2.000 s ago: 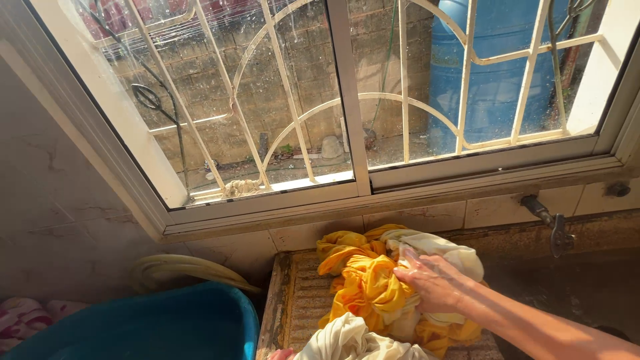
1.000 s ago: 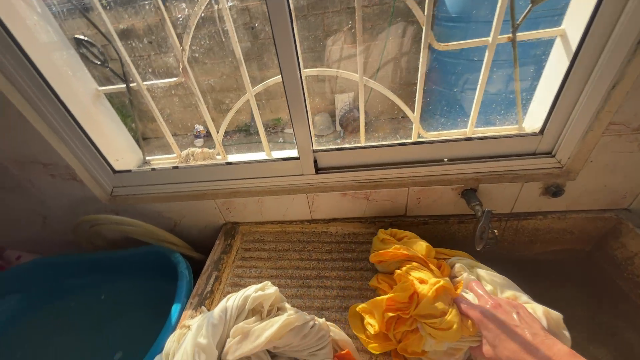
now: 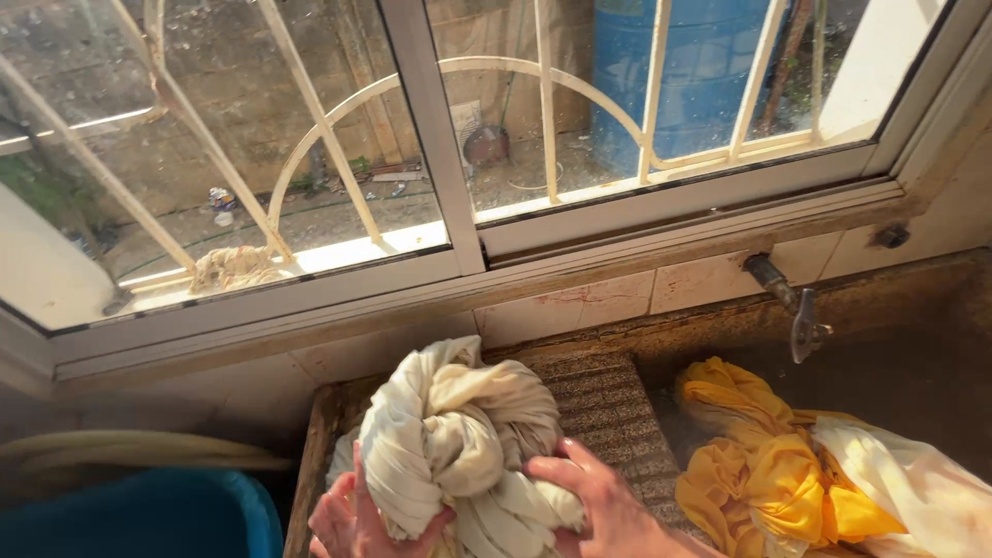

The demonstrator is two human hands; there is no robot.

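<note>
Both my hands are around a twisted bundle of off-white cloth [image 3: 465, 434], which rests on the ribbed washboard [image 3: 604, 411] of a stone laundry sink. My left hand [image 3: 372, 511] grips its lower left side. On the lower right side, my right hand [image 3: 604, 496] presses with its fingers and thumb; part of that hand is behind the cloth. A yellow cloth [image 3: 775, 473] lies crumpled at the right, partly in the sink basin, against a white and pale cloth [image 3: 907, 473]. Neither hand touches the yellow cloth.
A metal tap [image 3: 775, 283] juts from the tiled wall over the basin [image 3: 891, 380]. At the lower left stands a blue plastic tub [image 3: 260, 504], with a pale hose [image 3: 147, 449] behind it. A sliding window frame [image 3: 457, 263] with white bars outside runs above.
My right hand has let go of the yellow and white cloth and is now on the off-white bundle. The yellow cloth has moved from the washboard to the basin side. My left hand has come into view.
</note>
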